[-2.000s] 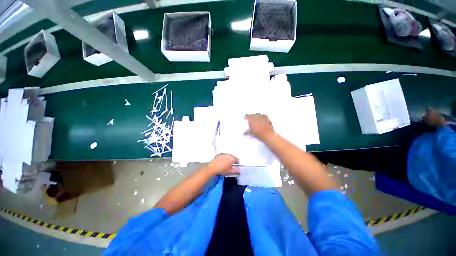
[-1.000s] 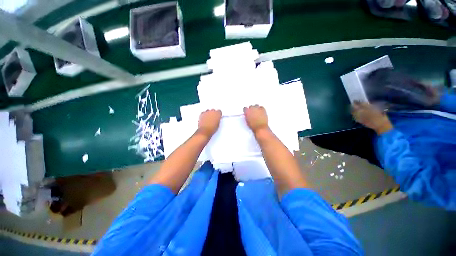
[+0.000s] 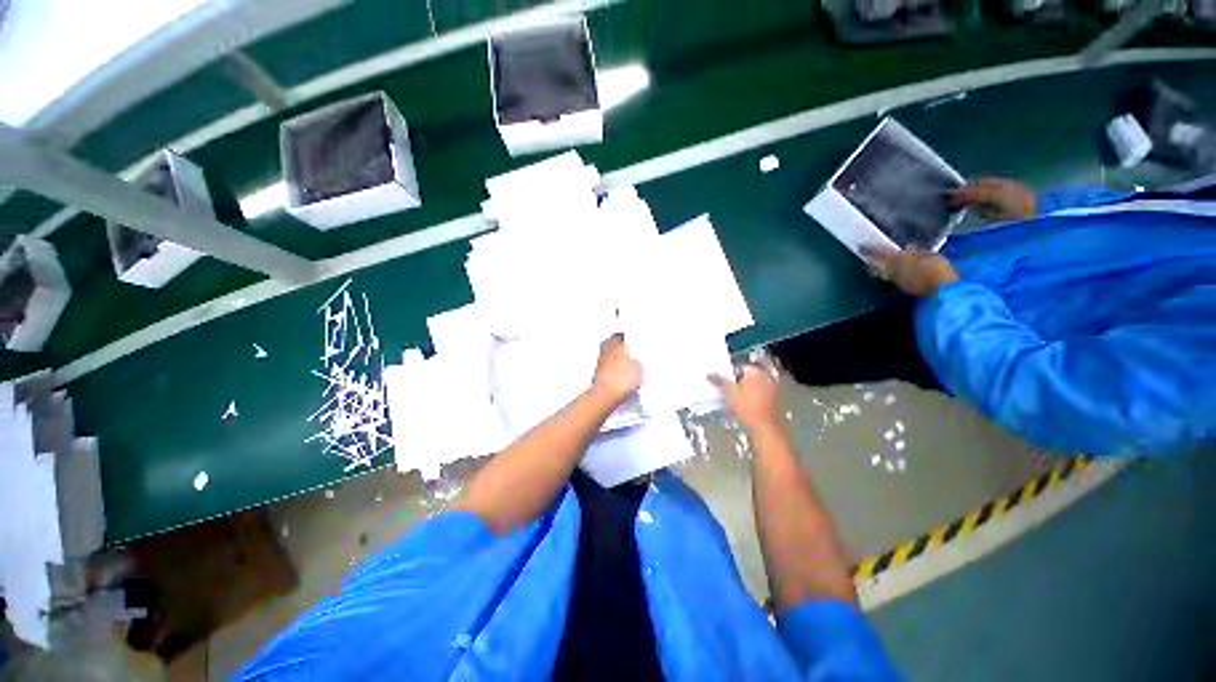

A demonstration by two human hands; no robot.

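Note:
A pile of white box blanks (image 3: 554, 267) lies stepped on the green bench in front of me, with its near edge overhanging towards my body. My left hand (image 3: 616, 370) is on the top blank near the middle, its fingers at a raised white edge or panel. My right hand (image 3: 750, 392) is at the pile's lower right edge, its fingertips at a white card edge. The white surfaces are overexposed, so the creases and the exact grip of both hands are hard to tell.
Waste strips (image 3: 352, 400) lie left of the pile. Spare blanks (image 3: 30, 513) stand far left. Packed boxes (image 3: 350, 163) line the far lane behind a pale rail. At right, a neighbour's hands hold a box with dark filling (image 3: 891, 195). A brown carton (image 3: 220, 580) is at lower left.
The view has turned right. My hands have moved from the top blank's far edge, the left to its middle, the right to the pile's right side. The neighbour's dark sheet is now inside the box.

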